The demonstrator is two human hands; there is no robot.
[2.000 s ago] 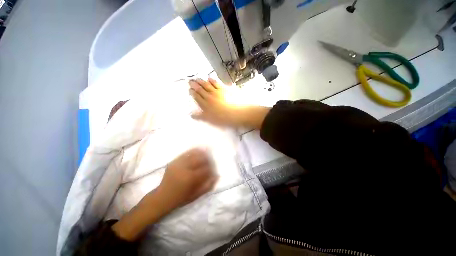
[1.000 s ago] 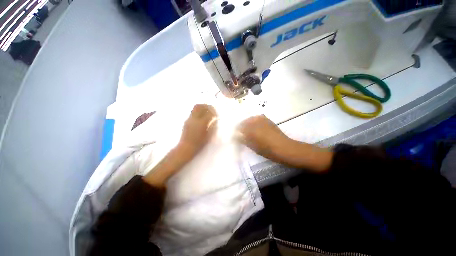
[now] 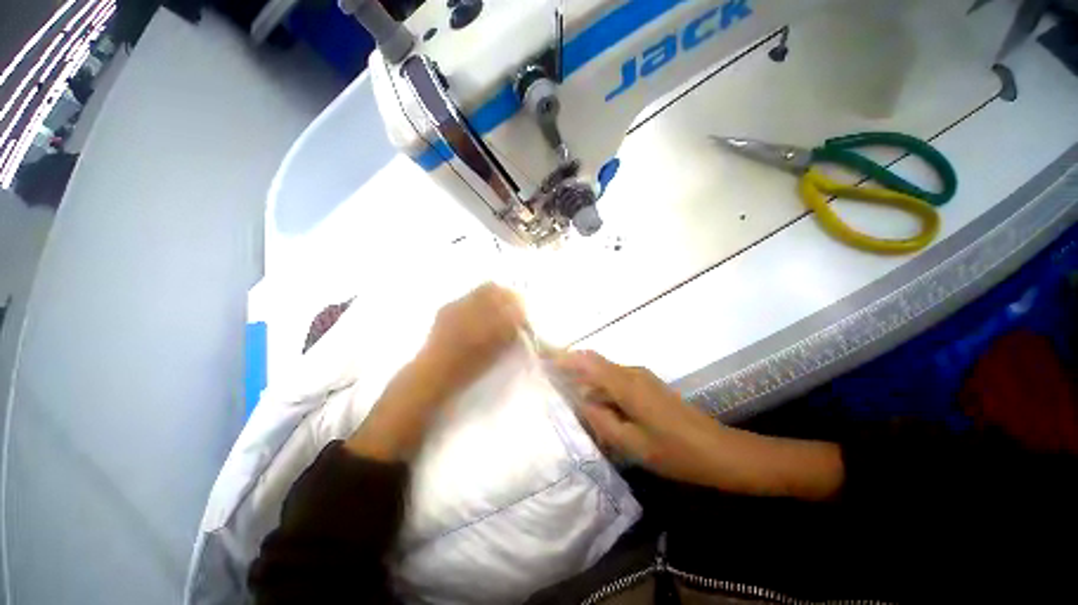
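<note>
The white quilted garment body (image 3: 473,473) lies on the table, glaring under the lamp, with a stitched edge along its right side. My left hand (image 3: 479,331) is bent over the fabric edge just below the needle area, its fingertips closed on the edge. My right hand (image 3: 621,402) holds the same edge lower down and to the right, fingers curled on it. The presser foot (image 3: 538,228) of the sewing machine (image 3: 508,112) is just above my left hand. Glare hides whether any fabric lies under the foot.
Scissors (image 3: 828,171) with one green and one yellow handle lie right of the needle. A ruler-marked front edge (image 3: 875,313) runs along the table. A blue crate (image 3: 910,366) with a red piece (image 3: 1026,384) is at the lower right. A brown-red fabric bit (image 3: 325,325) shows at the left.
Earlier my right hand was flat beside the foot; both hands are now on the fabric edge. Since a second ago, my right hand has moved down towards me. The view has also shifted.
</note>
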